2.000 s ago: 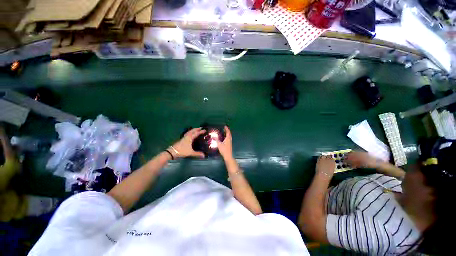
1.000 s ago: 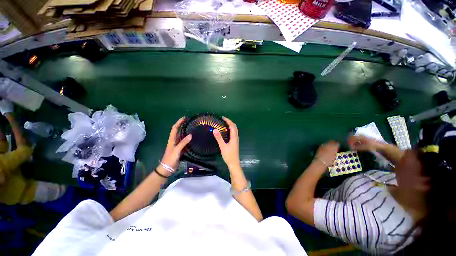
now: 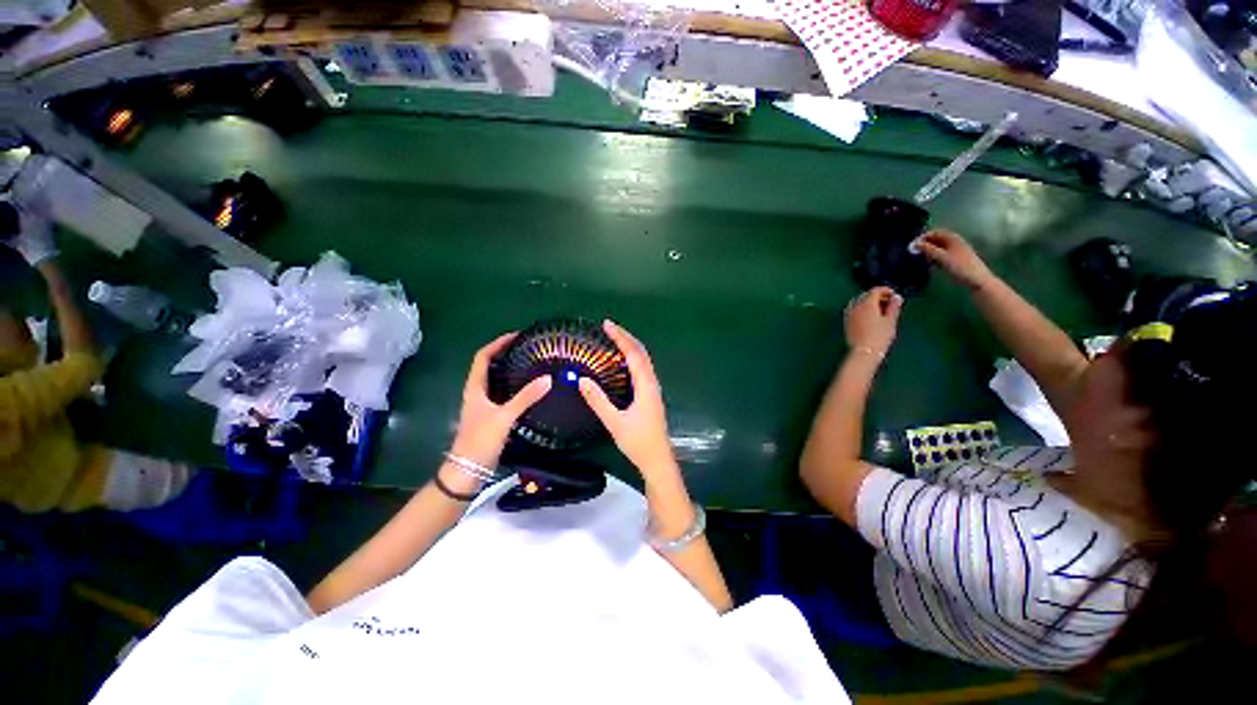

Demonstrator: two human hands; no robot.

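A black mini desk fan [image 3: 563, 413] is held upright in front of my chest, its round ribbed grille showing orange glints and a small blue-white spot near the centre. Its dark base, with a small reddish spot, points toward my body. My left hand [image 3: 494, 411] grips the left rim of the fan head, thumb on the front. My right hand [image 3: 637, 411] grips the right rim, thumb also on the front. Both hands are bare. The fingertips behind the rim are hidden.
Crumpled clear plastic bags [image 3: 297, 331] lie over a blue bin [image 3: 370, 444] at left. A neighbour's hands touch another black fan [image 3: 889, 245] on the green belt [image 3: 552, 207] at right. A sticker sheet [image 3: 951, 444] lies near that person. More fans sit at upper left.
The fan head has turned face-on with its base toward me, both hands still around it. The neighbour's hands have moved from the sticker sheet to a fan. The view has shifted.
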